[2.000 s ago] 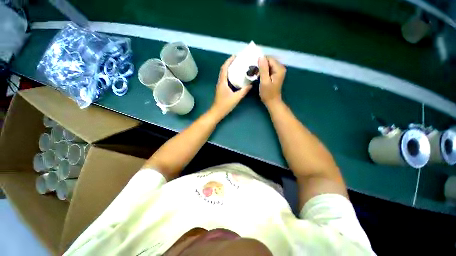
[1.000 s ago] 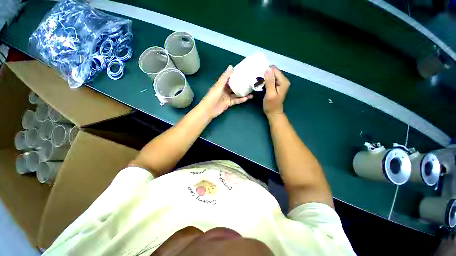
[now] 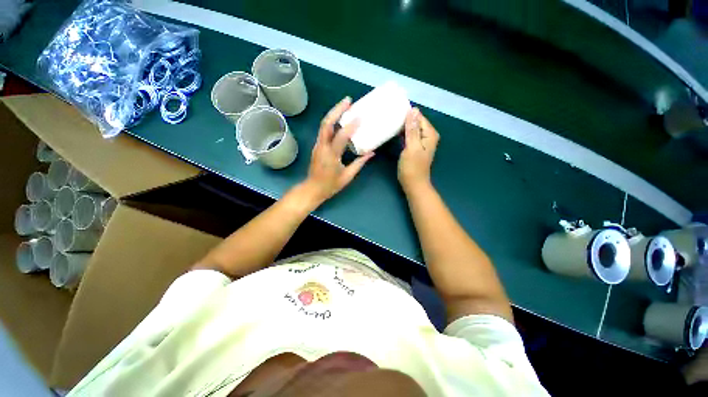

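A whitish lamp housing (image 3: 378, 116) is held tilted between my two bare hands, above the green bench. My left hand (image 3: 332, 155) has its fingers and thumb around the housing's near left end. My right hand (image 3: 418, 149) holds the right side of it with thumb and fingers. The housing's open end and anything inside it cannot be seen. Three open beige housings (image 3: 266, 138) stand upright together to the left of my hands, with grey insides showing.
A clear bag of rings (image 3: 116, 66) lies at the far left, with a loose ring (image 3: 174, 107) beside it. An open carton (image 3: 101, 155) of housings is at the near left. Several ring-fitted housings (image 3: 570, 253) lie at the right. A white stripe (image 3: 466, 115) runs behind my hands.
The housing has turned, so the small dark opening on its side no longer shows. My left hand's fingers have shifted on it. The view has swung slightly to the right.
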